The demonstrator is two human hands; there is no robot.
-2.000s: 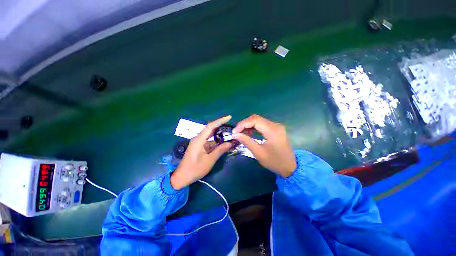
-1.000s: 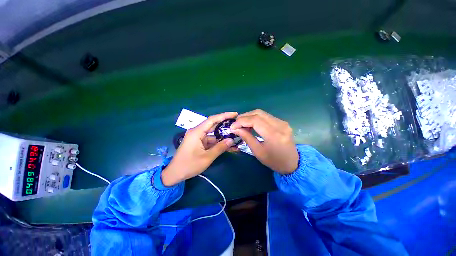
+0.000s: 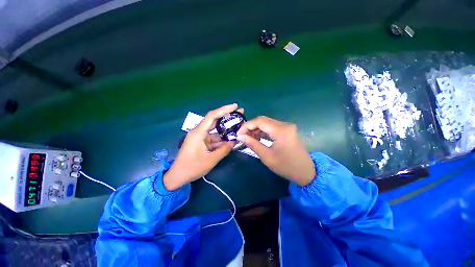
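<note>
My left hand (image 3: 200, 148) holds a round black circuit board assembly (image 3: 229, 125) between thumb and fingers, above the bench. A white strip-like piece shows on the disc's face. My right hand (image 3: 273, 146) is at the disc's lower right edge, thumb and fingertips pinched together. A tiny white piece shows at those fingertips; whether it is held or lies on the disc is hard to tell. A white adhesive pad sheet (image 3: 192, 121) lies on the bench behind and below the hands, its middle hidden by them.
A bench power supply (image 3: 39, 177) stands at left; a white cable (image 3: 224, 194) curves over the bench edge. Discs with square batteries (image 3: 291, 48) lie at the back, more discs at far left. Loose white parts (image 3: 383, 107) are heaped on plastic at right, beside a clear bag (image 3: 458, 107).
My left hand has tilted the disc up so its face with the white piece shows more. My right fingertips have moved from the disc's middle to its lower right edge.
</note>
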